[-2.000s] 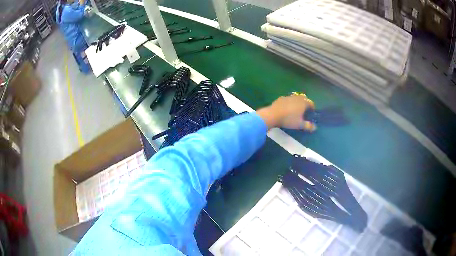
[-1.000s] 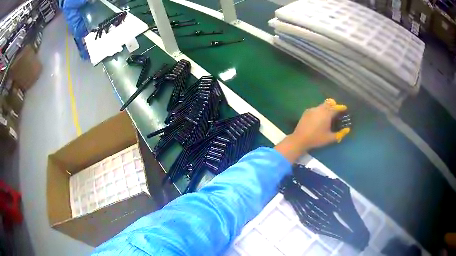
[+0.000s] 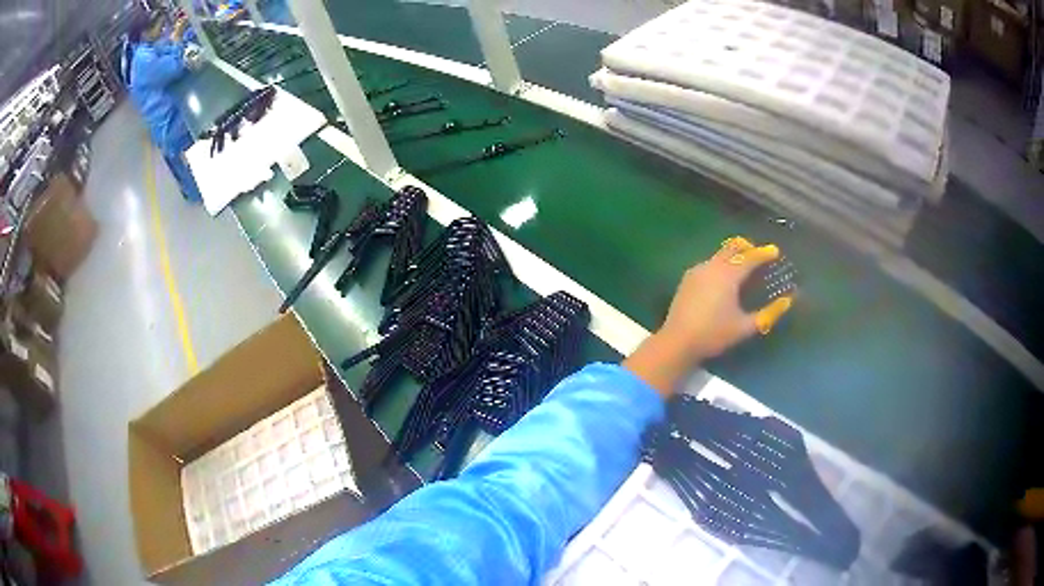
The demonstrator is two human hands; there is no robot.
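Observation:
My left hand (image 3: 724,300), with yellow finger cots, is curled over the green belt around a small bundle of black straps (image 3: 778,278); shiny pieces show in a row between thumb and fingers, the rest is dark and blurred. Fanned black straps (image 3: 750,475) lie on the white grid tray (image 3: 641,529) below the hand. A darker blurred bunch (image 3: 944,561) is at the tray's right end. Of my right hand (image 3: 1031,501), only a yellow fingertip and a dim part show at the right edge.
Strap piles (image 3: 458,303) lie on the side bench at left. Single straps (image 3: 492,151) lie on the belt's far part. Stacked white trays (image 3: 790,86) stand beyond the belt. An open carton (image 3: 240,458) holds a grid tray. A blue-smocked person (image 3: 160,92) stands upper left.
My left arm has moved right from over the strap piles, uncovering them. The held bundle, earlier stretched out to the right, now shows as shiny pieces in my fingers. A right fingertip has appeared.

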